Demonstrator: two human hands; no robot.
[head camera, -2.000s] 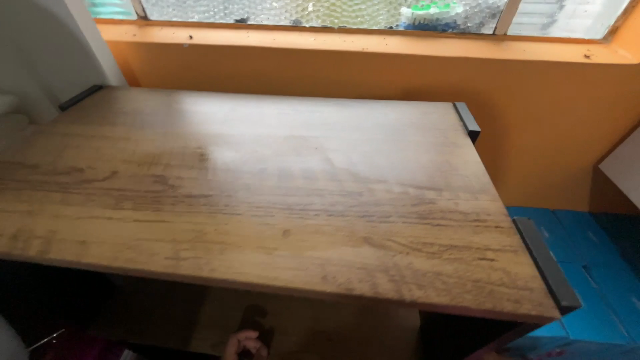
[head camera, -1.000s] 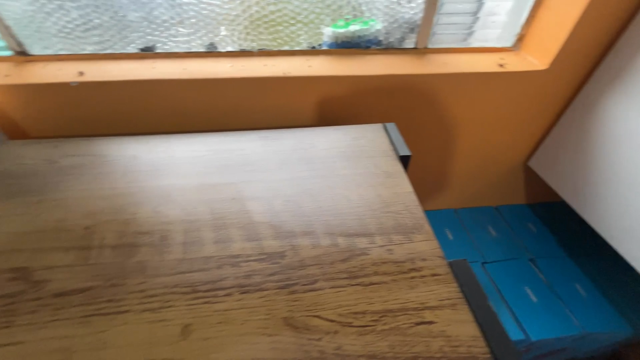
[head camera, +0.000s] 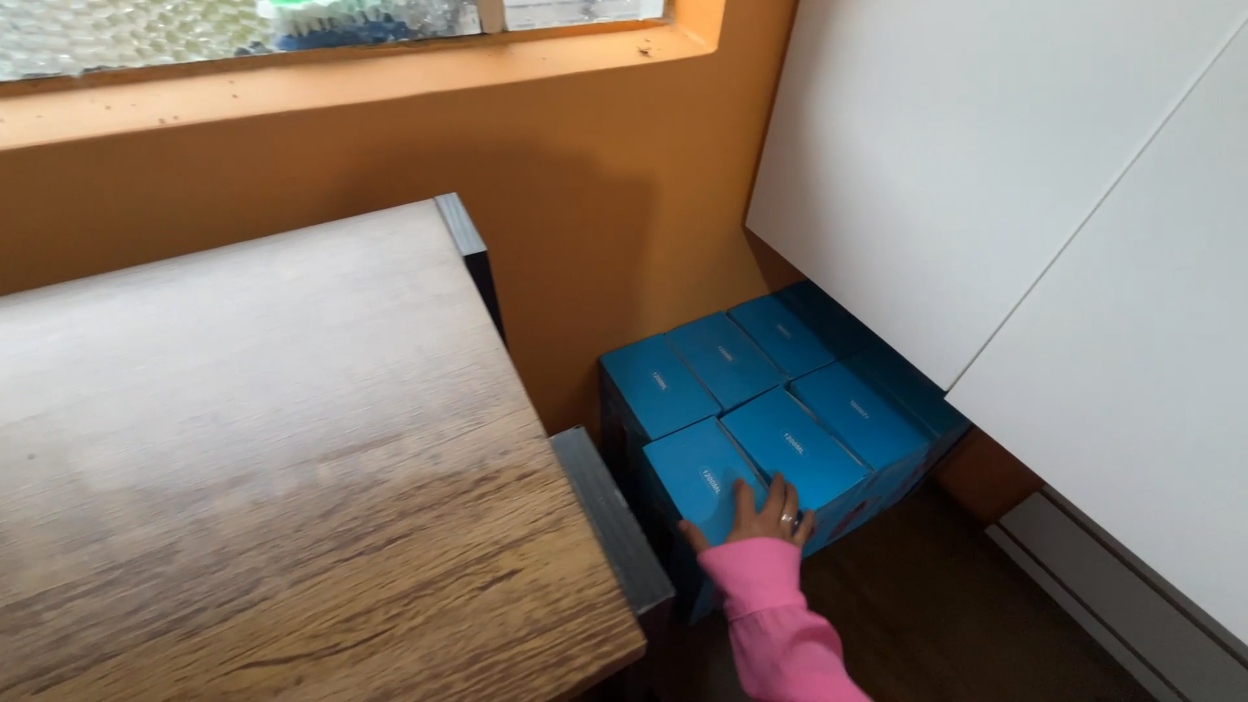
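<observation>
Several blue cardboard boxes (head camera: 796, 441) stand packed in two rows between a wooden table and a white cabinet. My right hand (head camera: 757, 517), in a pink sleeve and with a ring on one finger, reaches down over the front left box (head camera: 697, 476). Its fingers are spread across the top near the right edge, and the thumb is at the near left side. The box stays among the others, with no firm grip to be seen. My left hand is out of view.
A wood-grain table top (head camera: 292, 468) with dark metal corner pieces (head camera: 614, 522) fills the left. White cabinet panels (head camera: 936, 146) overhang the boxes on the right. Behind are an orange wall (head camera: 546, 234) and a window sill (head camera: 390, 83). Dark floor (head camera: 877, 604) shows below.
The view has swung right, from the table top to the blue boxes. My right hand, not seen one second ago, is now at the front left box.
</observation>
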